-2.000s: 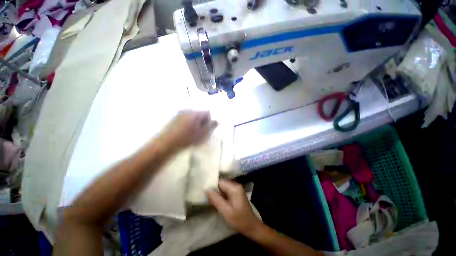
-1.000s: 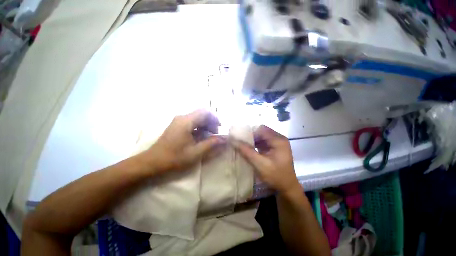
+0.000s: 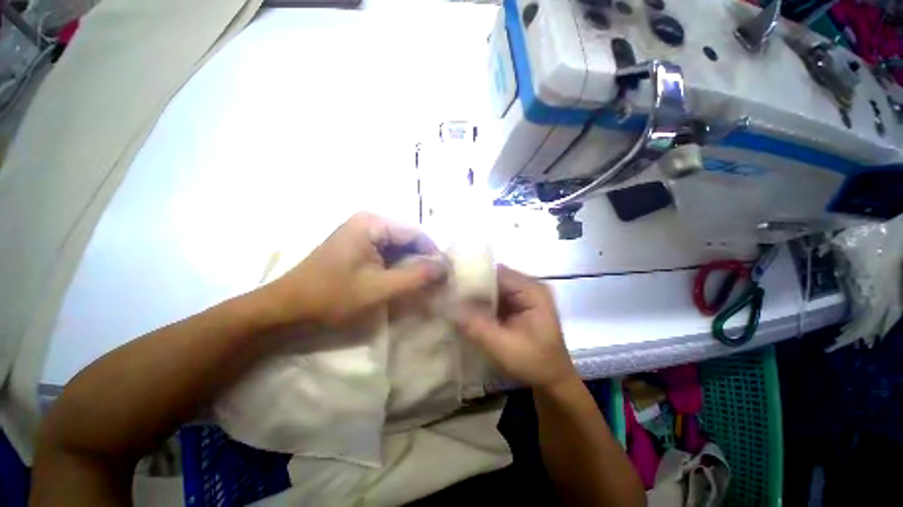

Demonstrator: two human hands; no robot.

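Observation:
A cream garment panel (image 3: 426, 361) hangs over the front edge of the white machine table, its upper end just in front of the needle area. My left hand (image 3: 371, 267) pinches the panel's upper edge between thumb and fingers. My right hand (image 3: 520, 332) holds the same cloth from the right side, fingers partly behind it and a little blurred. A pale narrow part of the cloth stands between the hands in bright glare. The white and blue machine head (image 3: 584, 89) is just beyond; its needle and presser foot are lost in glare.
Scissors with red and dark green loops (image 3: 738, 319) lie right of the hands. A green basket (image 3: 743, 416) with magenta and cream scraps is below the table at right. A blue basket (image 3: 223, 465) is below left. Long cream panels (image 3: 74, 149) lie along the left. Pale strips (image 3: 869, 277) hang far right.
Both hands have come together on the cloth at the needle area since the oldest frame. The view has shifted. In the last second the hands moved only slightly, and the cloth's top edge changed shape.

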